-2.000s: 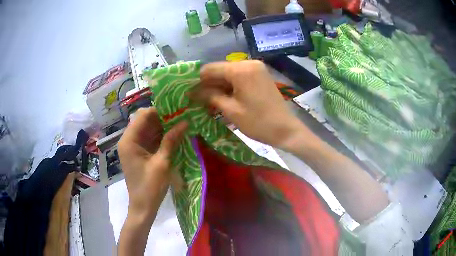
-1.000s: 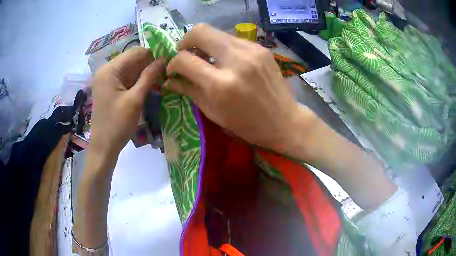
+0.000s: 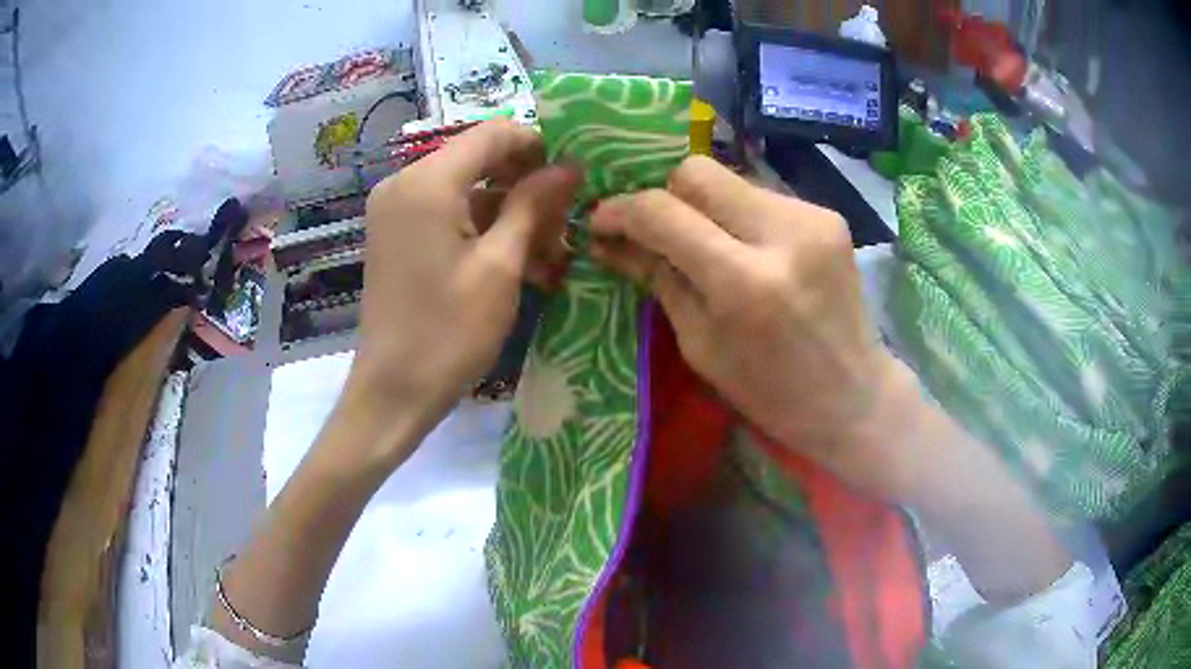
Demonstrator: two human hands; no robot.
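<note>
The green flower-print bag body (image 3: 562, 497) hangs in front of me with its mouth open, showing red-orange lining (image 3: 856, 555) and purple binding (image 3: 635, 490) along the edge. A wide green print strap tab (image 3: 614, 124) stands up at its top. My left hand (image 3: 451, 281) pinches the tab's left side with thumb and fingers. My right hand (image 3: 771, 294) pinches it on the right, close to the left fingertips. The fingers hide the tab's lower part and its join with the bag.
The machine head (image 3: 477, 65) is behind the hands, with a pale box (image 3: 333, 137) at its left. A control panel (image 3: 820, 92) stands behind at right. A green bag pile (image 3: 1032, 314) lies at right, dark cloth (image 3: 92, 379) at left. White paper (image 3: 392, 523) lies below.
The tab was bunched between the fingers and now stands spread flat, facing me. The red stitching seen earlier is not visible. Both hands and the bag show further right in the view.
</note>
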